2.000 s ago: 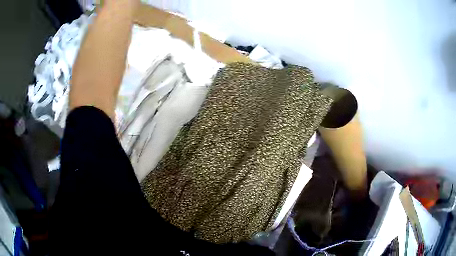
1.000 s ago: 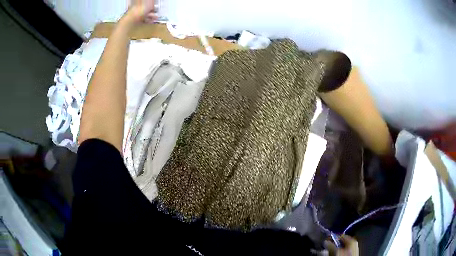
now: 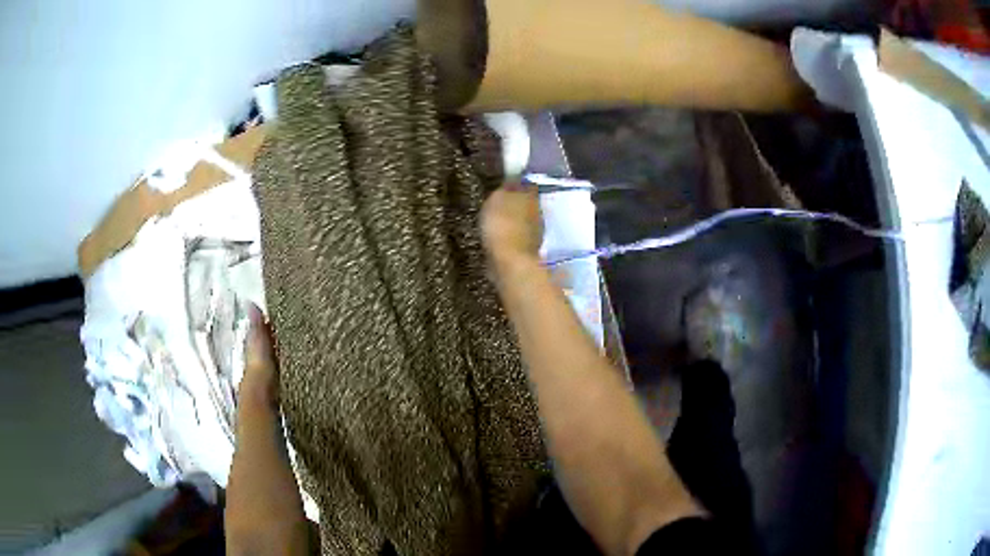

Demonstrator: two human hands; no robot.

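The brown-gold speckled garment pieces (image 3: 369, 293) lie in a long, folded pile across the middle. My left hand (image 3: 258, 358) is at the pile's left edge, with its fingers partly hidden against or under the cloth; its hold is unclear. My right hand (image 3: 513, 226) is at the pile's right edge, shut on a thin pale violet-white cord (image 3: 706, 226). The cord runs right from the hand to the white table edge. A short length also sticks out above the hand.
A thick cardboard roll (image 3: 641, 54) lies beyond the pile's upper right. White and grey scraps (image 3: 206, 315) are heaped at left, with a tan strip (image 3: 163, 206) behind. A white table edge (image 3: 892, 326) stands at right. Dark items lie below, between pile and table.
The view has turned, so the pile and roll appear further left. My left hand has come from the far side to the pile's left edge. My right hand has brought the cord up to the right edge.
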